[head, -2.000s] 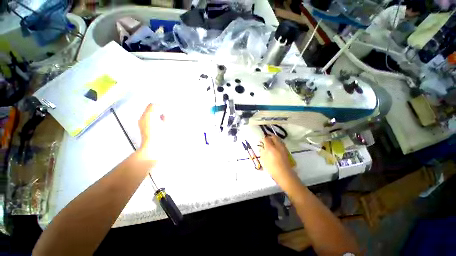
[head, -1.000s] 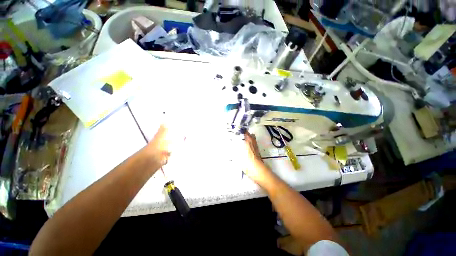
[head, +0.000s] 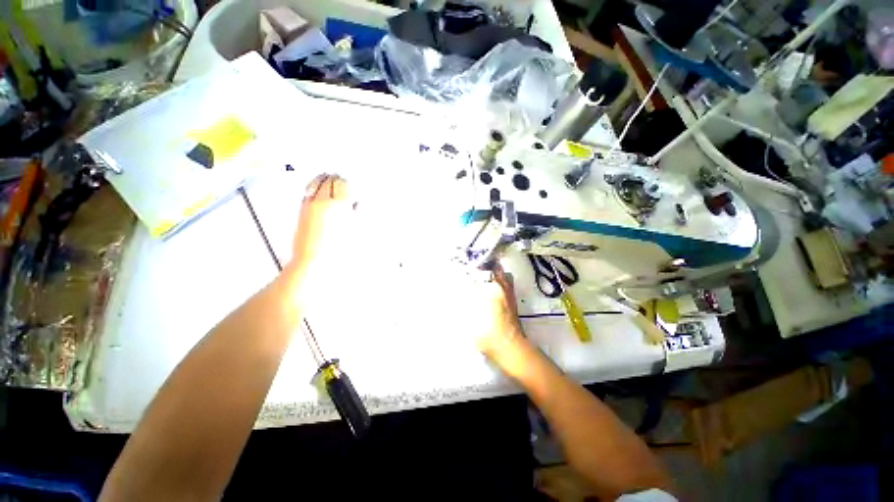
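Note:
The white sewing machine (head: 627, 240) with a teal stripe stands right of centre. My right hand (head: 498, 312) is at the needle area below the left end of the head. Its fingers are washed out by glare, so what it holds cannot be told. My left hand (head: 322, 201) is on or just above the white table, left of the machine, with its fingertips bent and partly lost in glare. A long screwdriver (head: 343, 397) with a black-and-yellow handle lies on the table, its shaft passing under my left forearm.
Black scissors (head: 551, 276) and a yellow-handled tool (head: 575, 319) lie under the machine arm. An accessory tray (head: 691, 343) is at the right end. Papers (head: 172, 147) lie at the back left. A crumpled clear bag (head: 480, 83) is behind the machine. A cluttered tray (head: 59, 284) is at far left.
My right hand has moved left from beside the scissors to the needle area. My left hand has moved farther back on the table. The thread snips seen earlier near my right hand no longer show.

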